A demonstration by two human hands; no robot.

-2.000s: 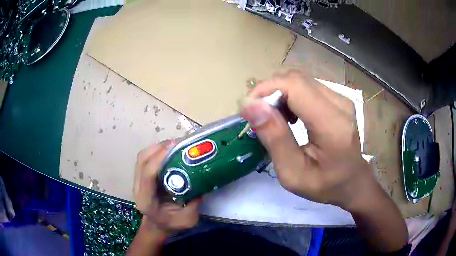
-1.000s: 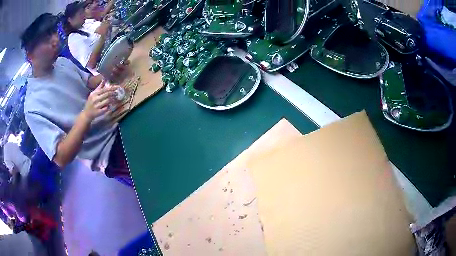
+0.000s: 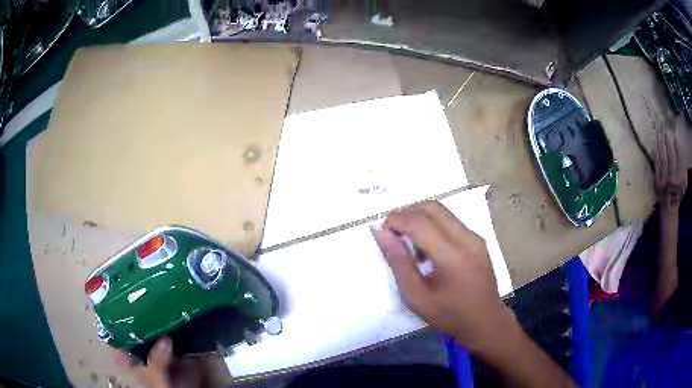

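Observation:
A glossy green car body [image 3: 182,292] with red-orange tail lights and a round clear lamp lies at the lower left, over cardboard and the white sheet's edge. My left hand [image 3: 155,367] is at its lower edge, partly hidden by the body and cut off by the frame; whether it grips is unclear. My right hand [image 3: 436,265] holds a thin white applicator [image 3: 419,256] like a pen over the white sheets [image 3: 357,167]. A small wet smear [image 3: 372,190] shows on the upper sheet, beyond my right hand.
Another green car body [image 3: 574,159] lies on the right. A dark-sided parts box [image 3: 455,34] with silver pieces runs along the far edge. A loose cardboard sheet [image 3: 159,129] lies at the left. Another person's hand [image 3: 669,163] is at the right edge.
The view has swung back from the left side of the table. Compared with two seconds ago, the car body is lower left and my right hand is away from it, over the white sheet.

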